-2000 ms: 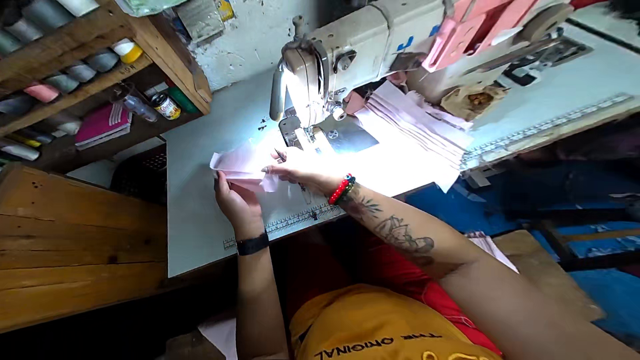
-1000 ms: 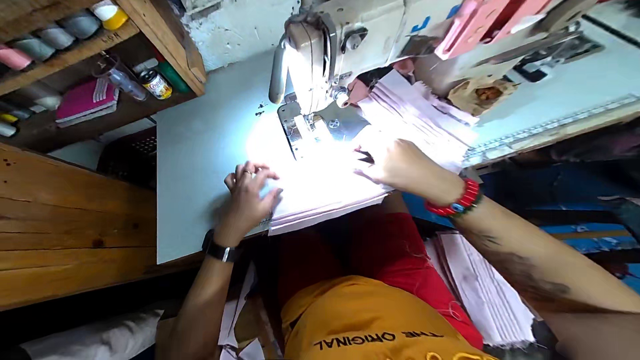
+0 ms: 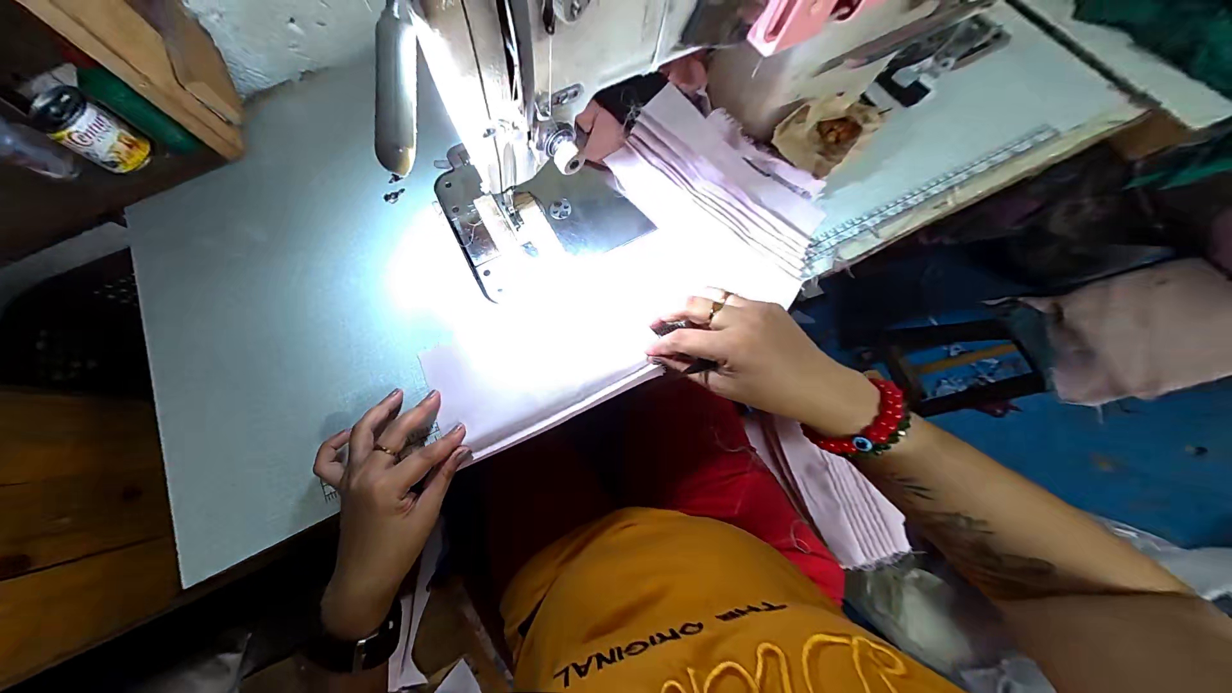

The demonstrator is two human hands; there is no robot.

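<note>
A pale pink fabric piece (image 3: 539, 395) lies flat along the table's front edge, below the sewing machine (image 3: 491, 96). At its left end rests my left hand (image 3: 395, 481), fingers spread, the fingertips touching the fabric's corner. My right hand (image 3: 760, 351) is at the other end, its fingers closed on a small dark tool (image 3: 688, 364), too covered to name, and pressing by the fabric's edge. The presser foot (image 3: 510, 207) and metal needle plate (image 3: 587, 217) are just behind, with glare washing out the cloth nearby. A stack of pink fabric pieces (image 3: 731, 183) lies right of the needle plate.
A printed measuring scale (image 3: 934, 197) runs along the table's right edge. A crumpled paper holder (image 3: 828, 135) with brown contents sits behind the fabric stack. At upper left, a can (image 3: 91, 130) stands on a wooden shelf (image 3: 183, 77). More pink cloth (image 3: 837, 500) hangs over my lap.
My hands, together on a pink piece two seconds ago, have moved apart, one to each end of the fabric at the table edge. The view has moved closer to the table.
</note>
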